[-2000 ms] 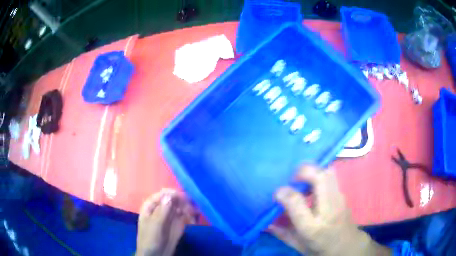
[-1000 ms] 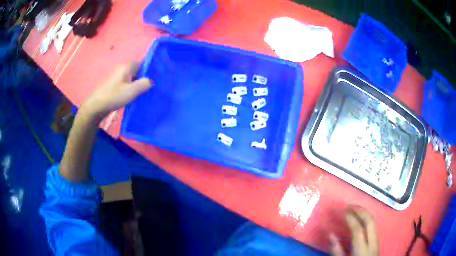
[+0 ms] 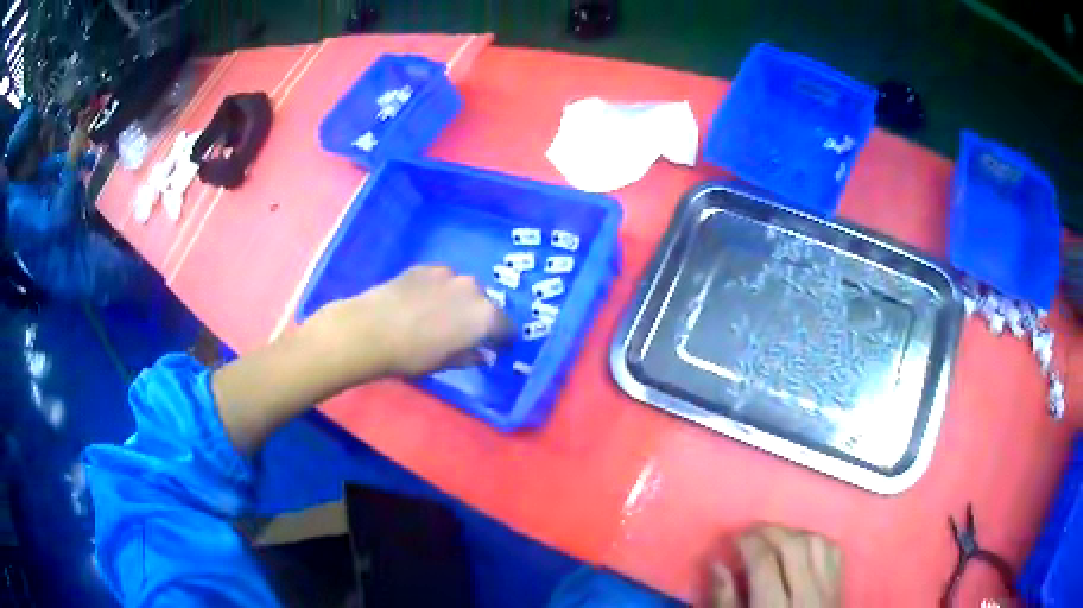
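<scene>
The large blue bin [image 3: 410, 220] lies left of the metal tray and holds rows of small white plastic housings [image 3: 548, 287] toward its right side. My left hand [image 3: 445, 321] reaches over the bin's near part, fingers down beside the housings; its fingertips are hidden, so I cannot tell if it holds one. My right hand [image 3: 778, 570] rests low over the red sheeting at the bottom edge, partly cut off and slightly blurred, its fingers curled. The metal tray [image 3: 647, 366] has many tiny clear or silvery pieces [image 3: 819, 333] scattered in it.
Dark-handled pliers [image 3: 971, 558] lie at the lower right beside a blue bin [image 3: 1061, 546]. Two blue bins [image 3: 790, 119] [image 3: 1004, 220] stand behind the tray, white pieces [image 3: 1009, 315] near it. A small blue bin [image 3: 390, 107], white cloth [image 3: 618, 143] and black ring-shaped item [image 3: 233, 139] lie farther back.
The large bin was held tilted up, then set down left of the tray. My left hand has moved from its left rim to over the housings. My right hand left the bin.
</scene>
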